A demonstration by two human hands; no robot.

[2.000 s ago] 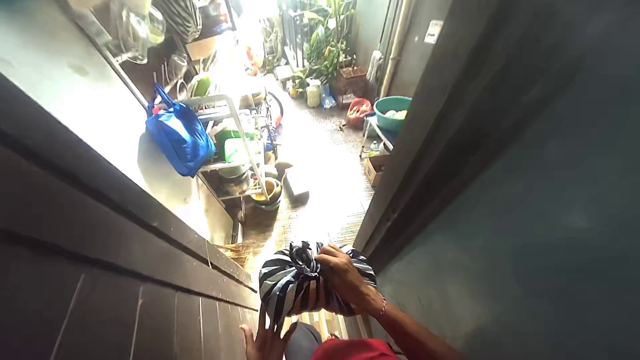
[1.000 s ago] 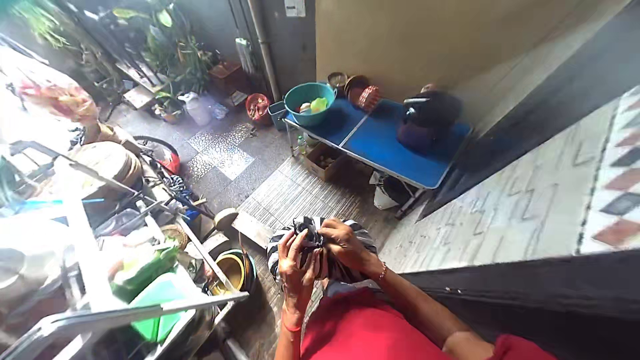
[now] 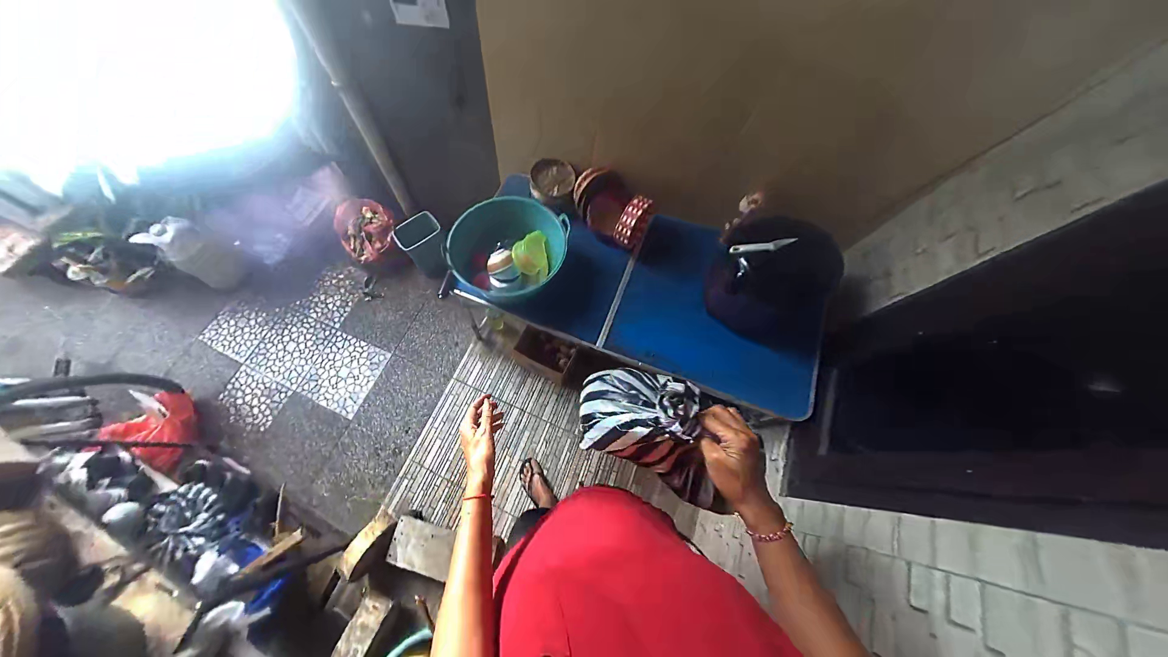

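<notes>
A knotted bundle of black-and-white striped cloth (image 3: 630,411) hangs in front of me, just off the near edge of a blue folding table (image 3: 721,351). My right hand (image 3: 733,453) grips the cloth beside its knot. What the bundle wraps is hidden. Away from it, to the left, my left hand (image 3: 480,433) holds nothing, its fingers apart over the striped floor mat. On the table stand a teal basin (image 3: 474,224) with a yellow-green item and a bowl in it, and a dark rounded object (image 3: 776,292) with a white-handled knife (image 3: 763,246) lying on top.
Red-rimmed baskets (image 3: 631,222) sit at the table's back, a wooden crate (image 3: 545,354) under it. Left of the table are a grey-green bin (image 3: 418,233) and a red basket (image 3: 365,230). Wood pieces (image 3: 424,546) and cluttered goods fill the lower left. A dark doorway lies right.
My left hand has let go of the striped bundle and moved away to the left. The right hand still holds it, now beside the blue table. The view has swung right.
</notes>
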